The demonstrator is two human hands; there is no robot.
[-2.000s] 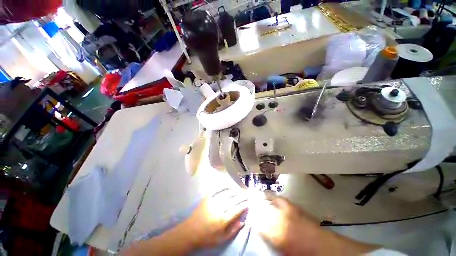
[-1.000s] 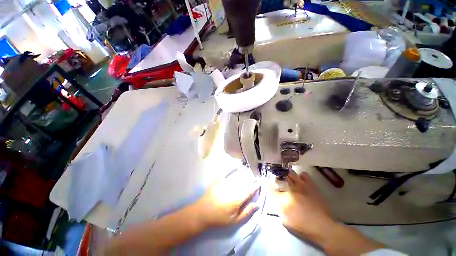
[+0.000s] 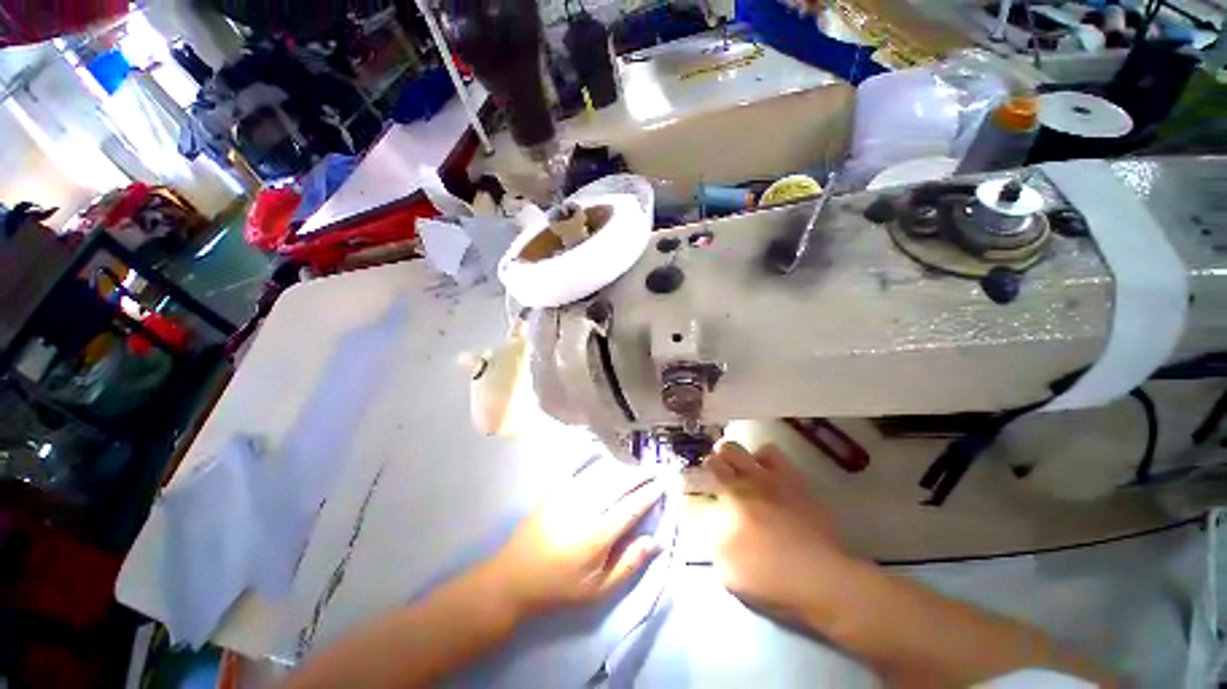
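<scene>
Pale fabric (image 3: 633, 622) lies under both hands in front of the sewing machine's needle area (image 3: 684, 442), washed out by the lamp. My left hand (image 3: 572, 536) lies flat on the fabric left of a narrow strip or edge running toward the needle. My right hand (image 3: 764, 528) is just right of the needle area, its fingers bent close to the presser foot. Glare hides the fingertips and whether they grip the fabric. The white tape roll (image 3: 579, 276) sits above the machine head.
The machine arm (image 3: 861, 337) spans the right side, with a white band (image 3: 1144, 289) around it. Red-handled snips (image 3: 829, 444) lie under the arm. Pale cut pieces (image 3: 209, 538) lie on the table's left. Crumpled white scraps (image 3: 451, 245) are at the back edge.
The view has shifted, first one way and then back. My right hand has moved up close beside the presser foot with its fingers more bent. My left hand stays on the fabric.
</scene>
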